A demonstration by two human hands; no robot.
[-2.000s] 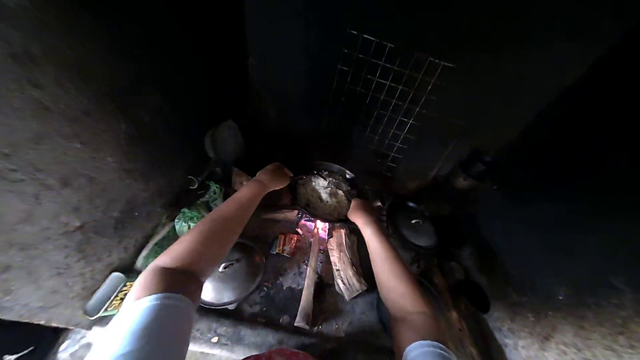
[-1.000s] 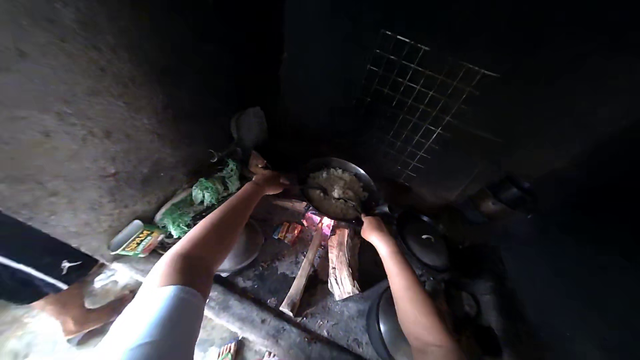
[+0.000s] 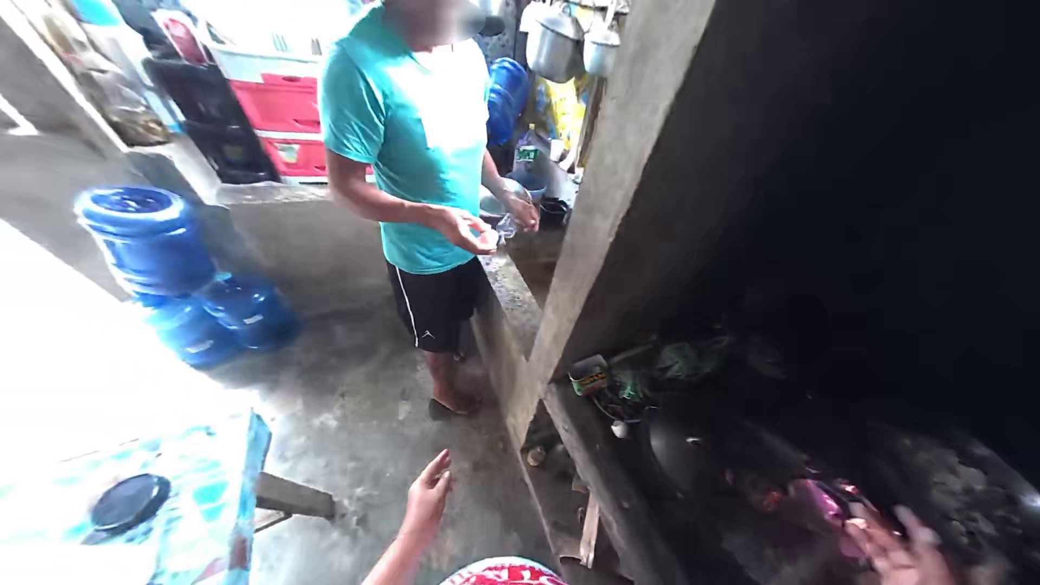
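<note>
My left hand (image 3: pixel 429 494) is raised over the concrete floor, fingers apart, holding nothing. At the lower right my right hand (image 3: pixel 894 543), blurred, has its fingers spread near the glowing fire (image 3: pixel 825 497), with no object in its grasp. The pan of food (image 3: pixel 959 479) lies in shadow beside that hand, only dimly visible. A round metal lid (image 3: pixel 678 447) sits left of the fire in the dark. Behind it are green leafy vegetables (image 3: pixel 642 382) and a small printed container (image 3: pixel 589 375).
A person in a turquoise shirt (image 3: pixel 435 146) stands ahead, handling clear plastic. Blue water containers (image 3: pixel 154 236) are at left. A table with a patterned cover (image 3: pixel 195 455) holds a dark round object (image 3: pixel 130 504). A concrete post (image 3: pixel 601 211) divides the view; pots (image 3: pixel 554 45) hang beyond.
Both hands have let go of the pan. The view has swung far to the left, bringing the standing person, table and blue containers into sight.
</note>
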